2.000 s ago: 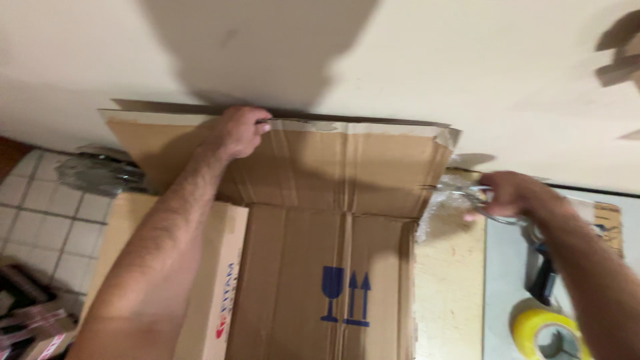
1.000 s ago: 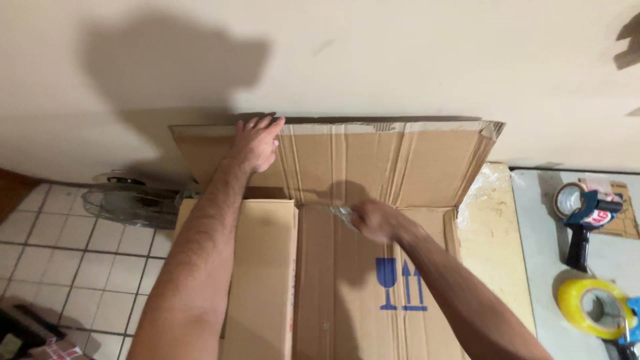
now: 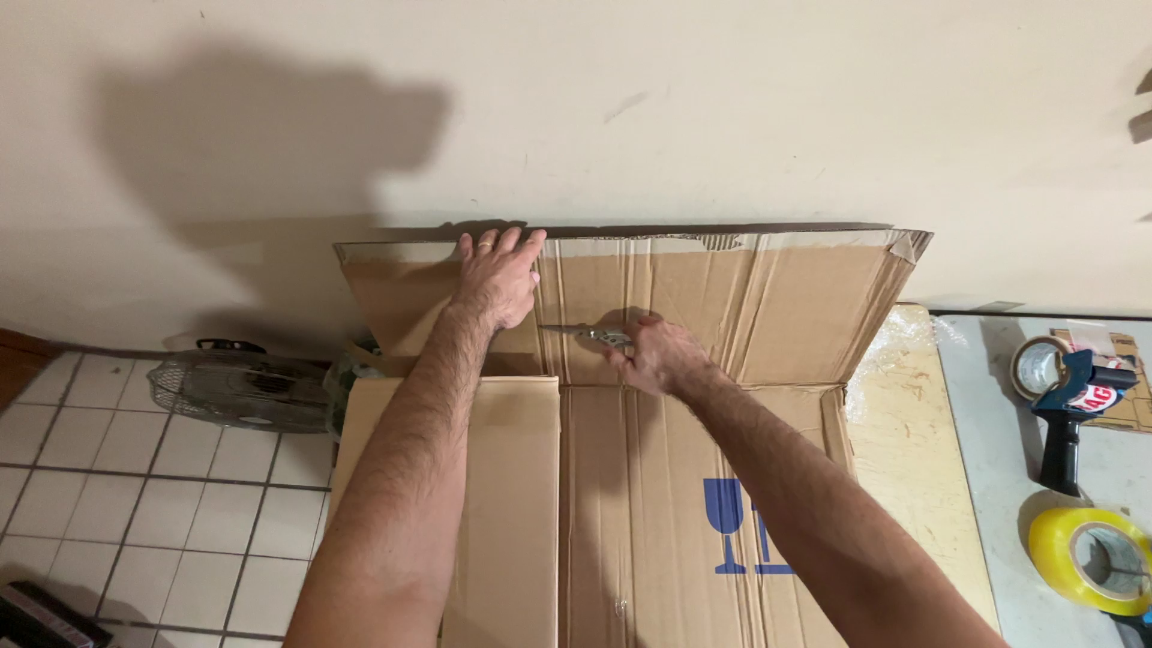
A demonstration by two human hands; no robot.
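A large cardboard sheet (image 3: pixel 684 450) lies creased on the wooden surface, its far flap (image 3: pixel 801 315) raised against the wall. My left hand (image 3: pixel 501 274) rests on the flap's upper edge, fingers spread over the top. Held in my right hand (image 3: pixel 661 355) is a pair of metal scissors (image 3: pixel 598 335), whose blades point left across the lower part of the flap, just right of my left hand. Whether the blades cut into the board, I cannot tell. A closed cardboard box (image 3: pixel 513 504) lies over the left part of the sheet, beneath my left forearm.
On the grey table at right are a tape dispenser (image 3: pixel 1071 405) and a yellow-rimmed roll of tape (image 3: pixel 1102 558). Bubble wrap (image 3: pixel 891 346) lies beside the flap. A fan (image 3: pixel 247 387) stands left, over the tiled floor (image 3: pixel 198 513). The wall (image 3: pixel 675 117) rises behind.
My right hand has come left from beside the right table, bringing the scissors to the cardboard, then has moved up onto the raised flap. My left hand stays on the flap's top edge.
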